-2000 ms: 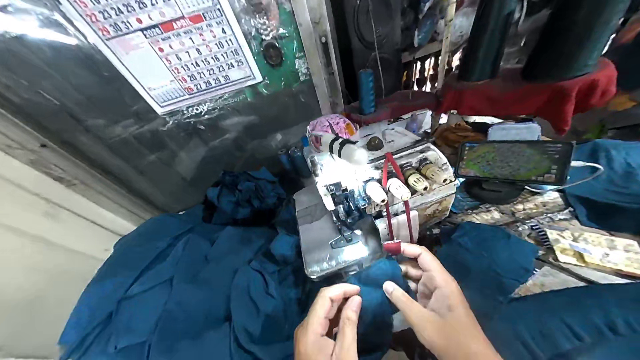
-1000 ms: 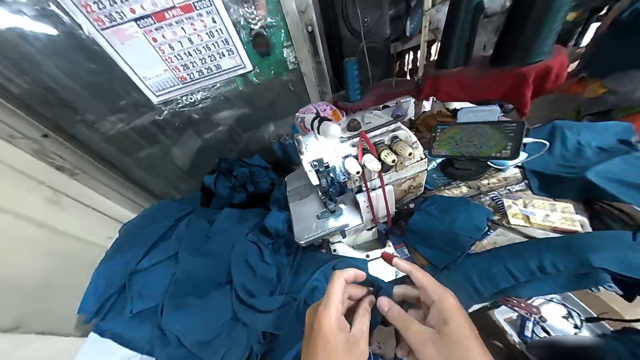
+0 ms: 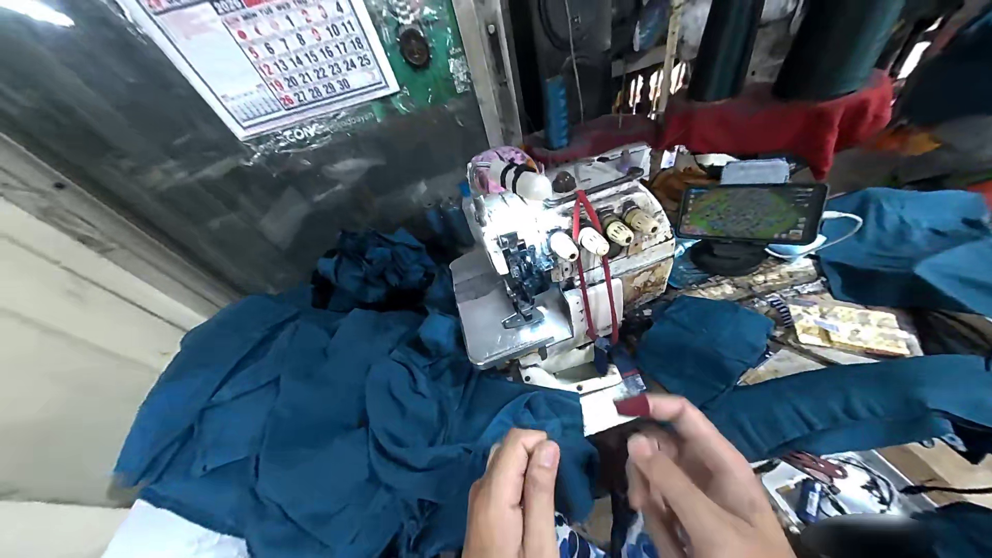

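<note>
My left hand (image 3: pixel 515 496) has its thumb and curled fingers together at the bottom middle, over the edge of teal fabric (image 3: pixel 310 411); whether it pinches the cloth cannot be made out. To its right my right hand (image 3: pixel 690 473) is raised with its index finger, tipped in dark red, a little apart from the thumb, and no cloth shows between them. Beyond both hands stands a white overlock sewing machine (image 3: pixel 554 263), its lamp lit over the presser foot and metal plate. A red cord (image 3: pixel 585 287) loops over its front, beside the tension dials.
Teal cloth is heaped left of the machine. A folded teal piece (image 3: pixel 705 341) and a long teal strip (image 3: pixel 845 403) lie at right. Behind them a phone (image 3: pixel 752 213) stands on a holder with a cable. An open drawer (image 3: pixel 837 488) holds small tools. A calendar (image 3: pixel 287 62) hangs on the wall.
My hands were close together at the cloth and are now apart, the right one lifted off to the right. Two seconds ago they held teal cloth near the machine's plate.
</note>
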